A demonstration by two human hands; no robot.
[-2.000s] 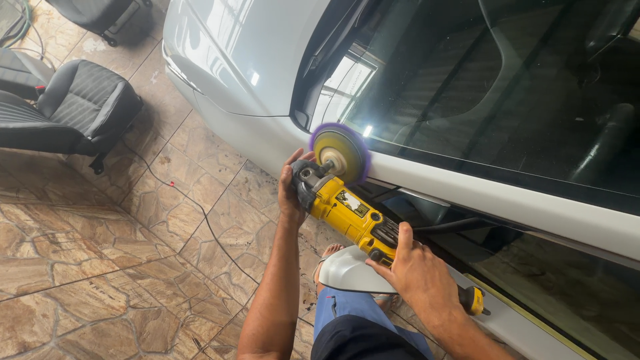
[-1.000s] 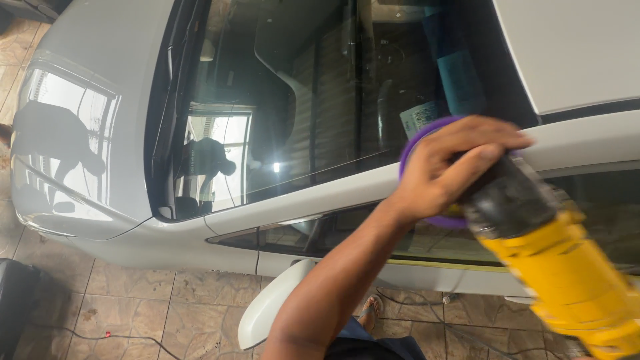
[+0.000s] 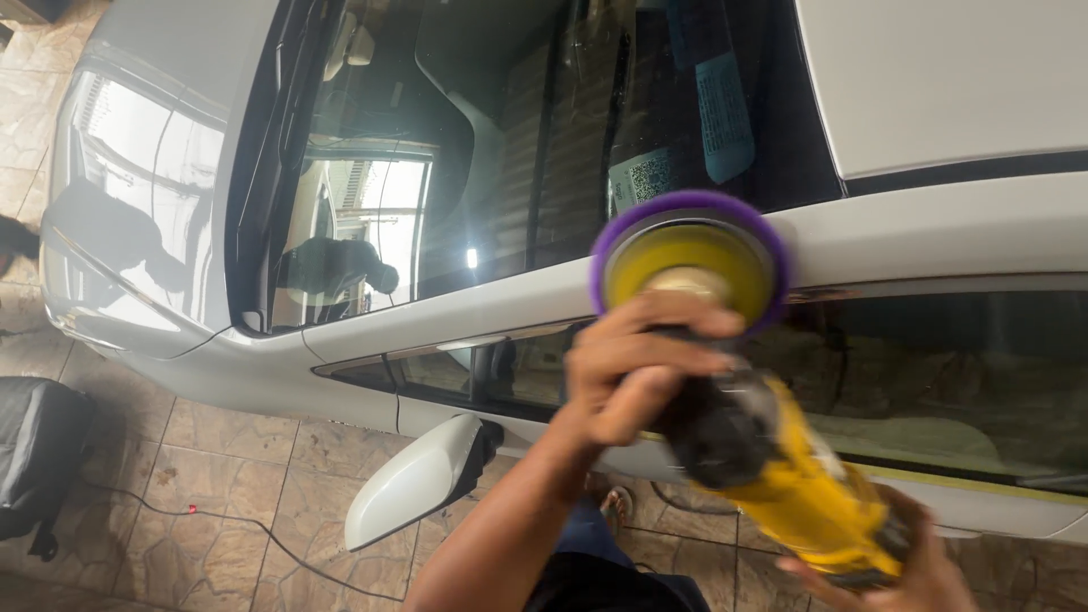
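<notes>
A yellow and black rotary polisher [image 3: 790,476] slants across the lower right of the head view. My left hand [image 3: 642,365] is wrapped over its black head, close behind the pad. Its rear body is in the grip of my right hand [image 3: 914,552], partly cut off by the bottom edge. The purple-rimmed polishing pad [image 3: 693,200] lies over the white car's roof pillar [image 3: 858,229], between the windshield [image 3: 493,161] and the side window [image 3: 918,365]. The pad looks blurred; whether its face touches the paint is hidden.
The white side mirror [image 3: 416,480] juts out below the pillar. A dark cord [image 3: 272,531] runs over the stone-patterned tile floor [image 3: 212,467]. A removed car seat [image 3: 38,450] stands at the left edge. The car roof [image 3: 943,85] spans the upper right, the hood [image 3: 161,153] the upper left.
From near the windshield's lower corner, the polisher and both hands have moved along the pillar toward the roof. My left hand, earlier at the side of the polisher's head, now lies over it. The view has shifted.
</notes>
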